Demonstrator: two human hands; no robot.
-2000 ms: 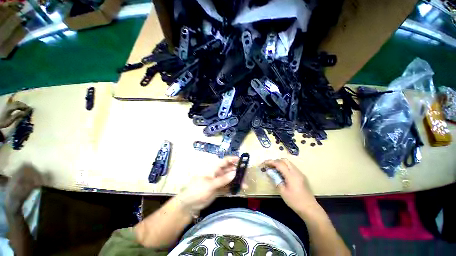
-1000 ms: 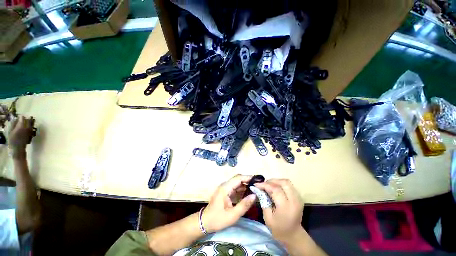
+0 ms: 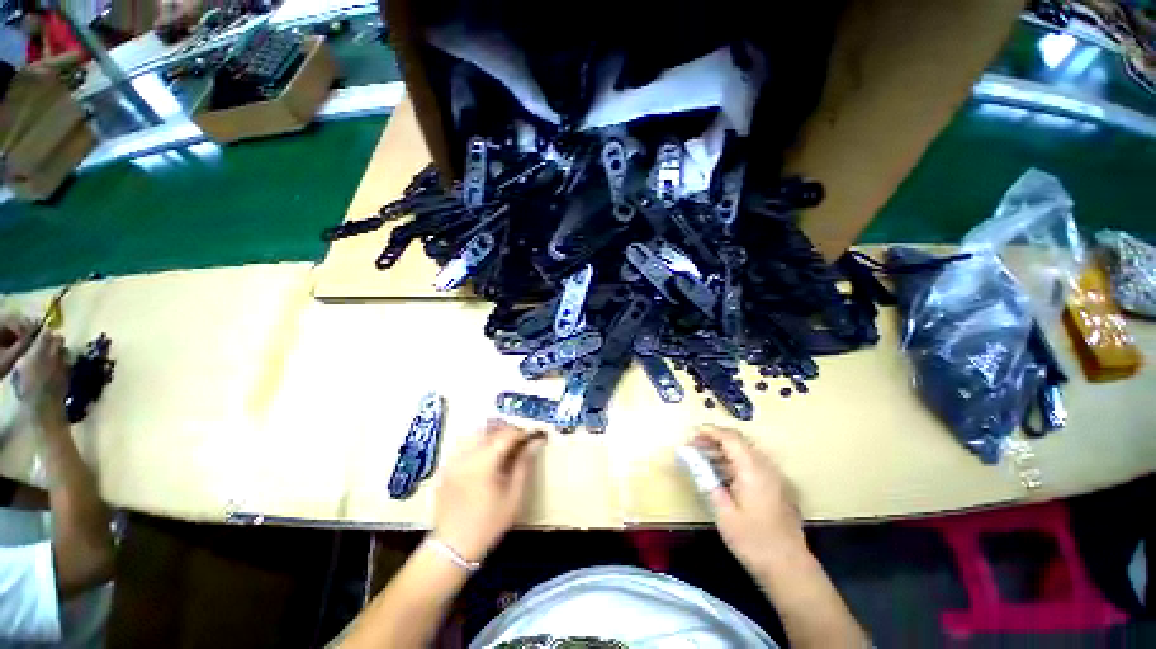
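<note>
Black and grey plastic bars (image 3: 621,323) with rounded ends and holes lie in a large pile that spills from a cardboard carton (image 3: 875,140). Tiny black round dots (image 3: 767,384) lie at its near edge. A small stack of bars (image 3: 416,446) lies left of my hands. My left hand (image 3: 486,484) is over the cardboard just below the pile's left front, fingers bent; whether it holds anything is hidden. My right hand (image 3: 751,494) is below the dots, blurred, with a whitish-grey piece (image 3: 701,468) at its fingers; whether it is worn or held is unclear.
A clear bag of black parts (image 3: 970,361) and a yellow-orange packet (image 3: 1100,323) lie right. Another person's arm (image 3: 70,475) is at the far left beside a dark cluster of parts (image 3: 89,377). A green conveyor (image 3: 190,228) runs behind.
My hands were together on a black bar; now they are apart, left hand moved left and forward, right hand moved right. The bar no longer shows. The other person's arm has shifted.
</note>
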